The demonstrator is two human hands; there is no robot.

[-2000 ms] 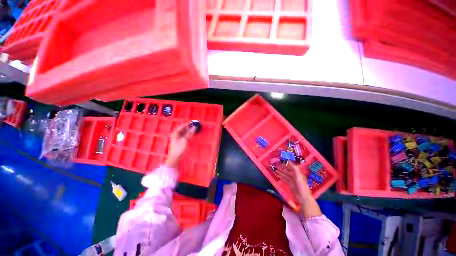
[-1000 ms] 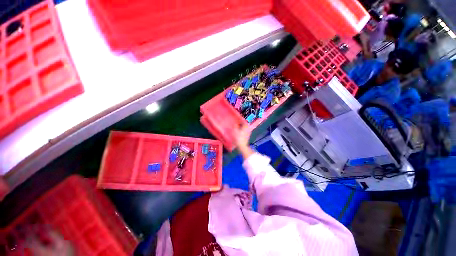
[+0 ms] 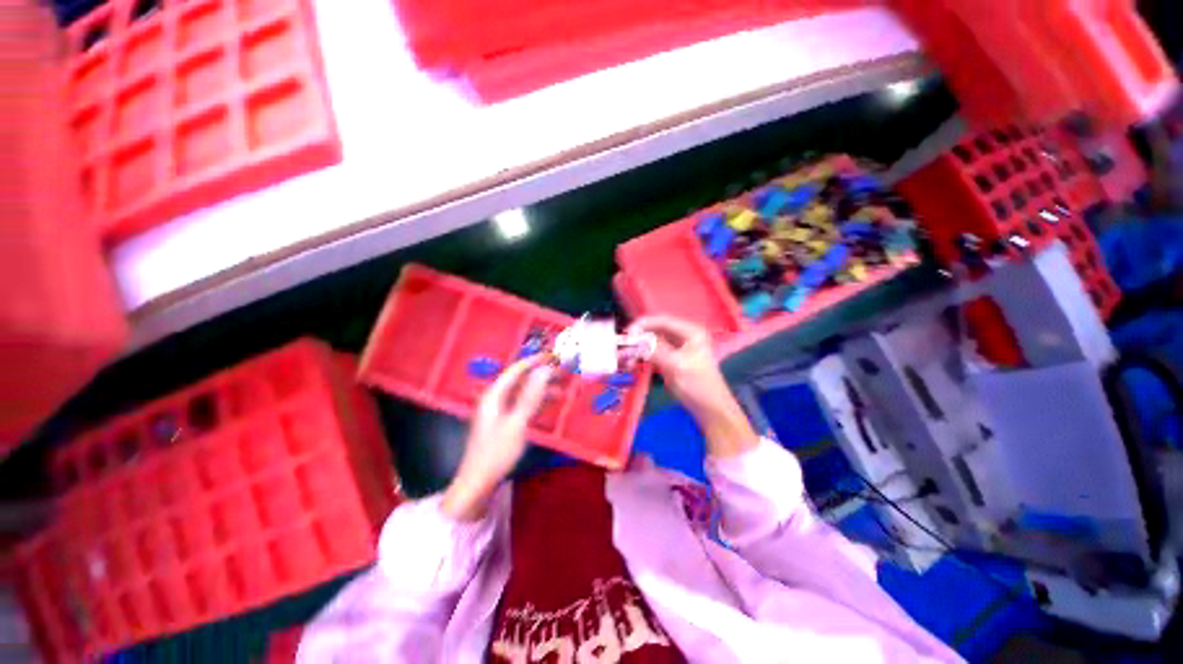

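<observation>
My left hand [image 3: 509, 413] and my right hand [image 3: 684, 359] are close together over the four-compartment red tray [image 3: 415, 326]. A small bright white thing [image 3: 594, 348] is between their fingertips, blurred by glare; I cannot tell exactly what it is. The left fingertips meet its left end and the right fingertips its right end. Blue binder clips [image 3: 607, 397] lie in the tray's right end, partly under the hands, and one blue clip [image 3: 484, 367] lies in a middle compartment.
A multi-cell red tray [image 3: 240, 506] is at left, a few upper cells holding dark units. The clip tray [image 3: 675, 280] with a multicoloured heap of clips is at right. A white-grey machine [image 3: 1038, 428] stands beyond it. Red trays [image 3: 208, 104] sit on the white shelf [image 3: 376, 195].
My left hand has come from the multi-cell tray and my right hand from the clip tray's edge; they now meet over the four-compartment tray. The view has swung back left.
</observation>
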